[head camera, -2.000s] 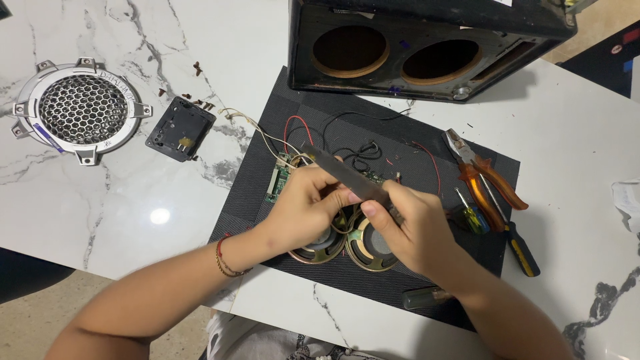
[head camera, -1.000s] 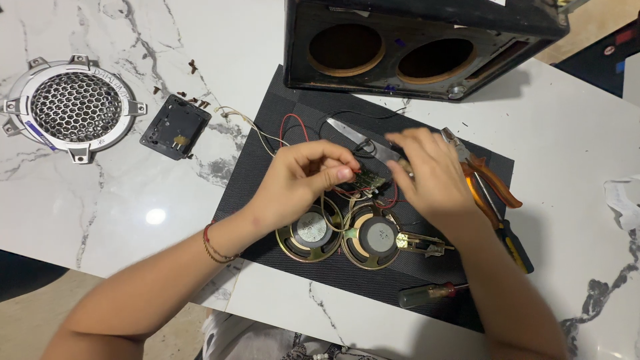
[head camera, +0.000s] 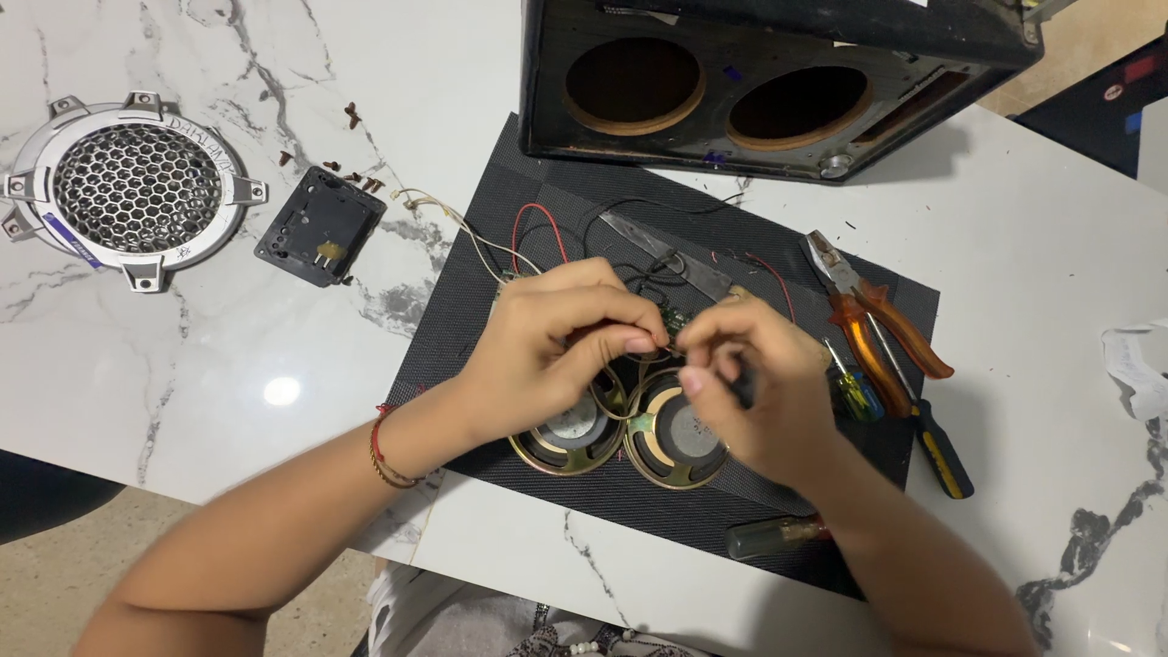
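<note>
My left hand (head camera: 579, 338) pinches a thin wire end between thumb and forefinger, above two small round speakers. Close beside it, my right hand (head camera: 762, 383) is blurred, its thumb and finger near the same wire; whether it grips anything is unclear. Under the fingers, a green circuit board (head camera: 673, 318) shows in part among black wires. The left speaker (head camera: 575, 429) and the right speaker (head camera: 684, 433) lie magnet side up on a black woven mat (head camera: 593, 493). Beyond the hands lies a knife (head camera: 652, 245), its blade pointing up and left. A red wire (head camera: 540, 208) loops near it.
A black speaker cabinet (head camera: 712, 151) stands behind the mat. At right lie pliers (head camera: 862, 310), a small screwdriver (head camera: 853, 388) and a black-yellow screwdriver (head camera: 944, 456); another screwdriver (head camera: 771, 537) lies near the front. Leftward are a black plastic cover (head camera: 319, 228), several screws (head camera: 351, 114) and a round speaker grille (head camera: 137, 187).
Two seconds ago my hands held the knife; one second ago it lay on the mat, where it remains. My hands have since come closer together over the wires.
</note>
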